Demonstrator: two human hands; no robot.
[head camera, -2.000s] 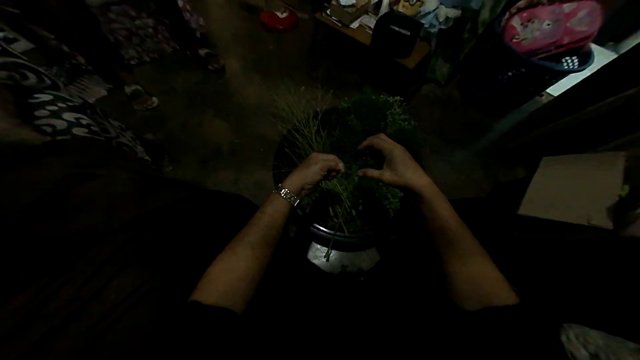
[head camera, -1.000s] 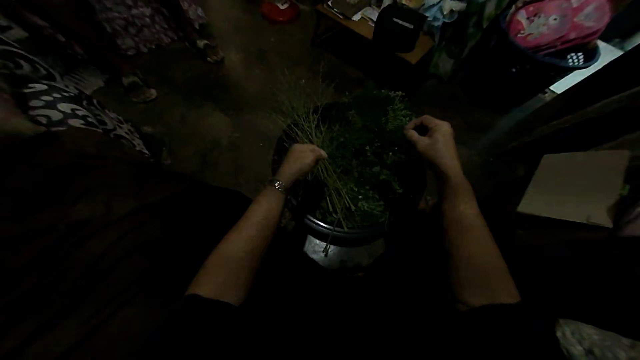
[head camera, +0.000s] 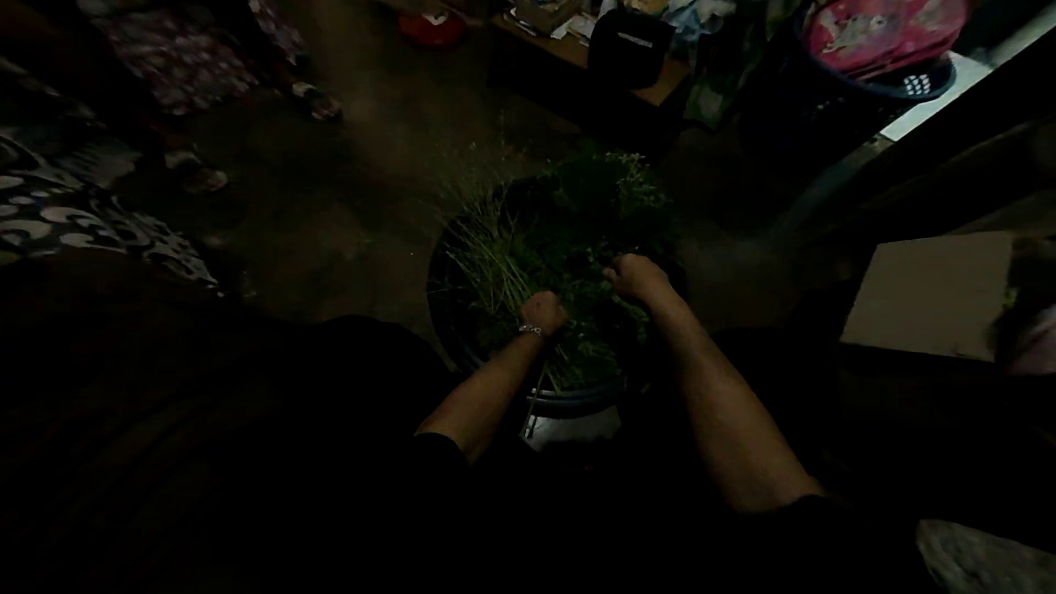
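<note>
In the dim light, a round dark tub (head camera: 577, 399) with a shiny rim stands before me, full of leafy green herbs (head camera: 590, 355). My left hand (head camera: 544, 312) is closed around a bunch of thin pale-green stems (head camera: 495, 264) that fan out toward the tub's far left edge; a metal bracelet or watch is on that wrist. My right hand (head camera: 637, 276) is over the leaves at the right side, with its fingers bent down among them. Whether it grips a sprig is too dark to tell.
Another person's sandalled feet (head camera: 318, 101) and patterned cloth (head camera: 91, 223) are at the left. A low wooden table (head camera: 577, 51) holds a black bag (head camera: 629, 49). A dark basket (head camera: 874, 95) with a pink bag stands behind at the right, above a cardboard piece (head camera: 928, 295).
My right hand has moved from beyond the tub's right side back in over the leaves. My left hand still holds the stems and has moved toward the tub's middle.
</note>
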